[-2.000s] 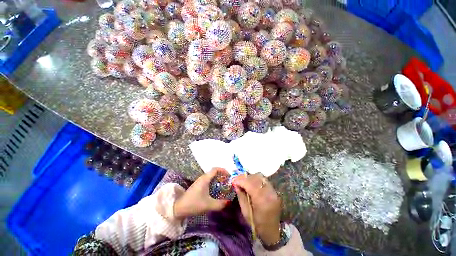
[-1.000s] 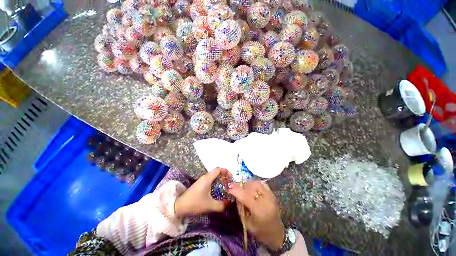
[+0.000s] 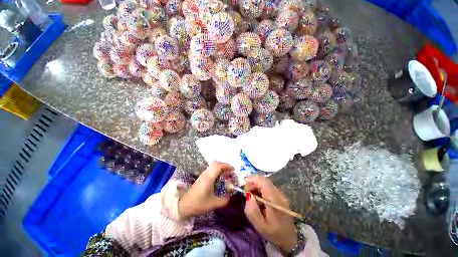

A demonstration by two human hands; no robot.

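My left hand (image 3: pixel 205 193) holds a patterned ball (image 3: pixel 223 184) between thumb and fingers, near the bench's front edge. The ball is partly hidden by the fingers. My right hand (image 3: pixel 268 208) grips a thin tan brush (image 3: pixel 277 206), its rear end pointing right and its front end at the ball. Whether the tip touches the ball is too small to tell. A white cloth (image 3: pixel 271 146) with a blue-marked white item (image 3: pixel 246 164) lies just beyond the hands. Many patterned balls (image 3: pixel 238 72) are heaped behind it on the speckled bench (image 3: pixel 90 98).
Small clear pieces (image 3: pixel 371 180) lie scattered right of the cloth. A dark can (image 3: pixel 416 83), a white mug (image 3: pixel 430 123) and a yellow-sided tub (image 3: pixel 433 159) stand at the right, near a red tray (image 3: pixel 438 70). A blue tray (image 3: pixel 80 201) holding dark balls (image 3: pixel 125 163) is lower left.
The brush has swung from pointing down toward me to slanting right, and my right hand has turned with it. The ball stays in my left hand. The view has shifted slightly.
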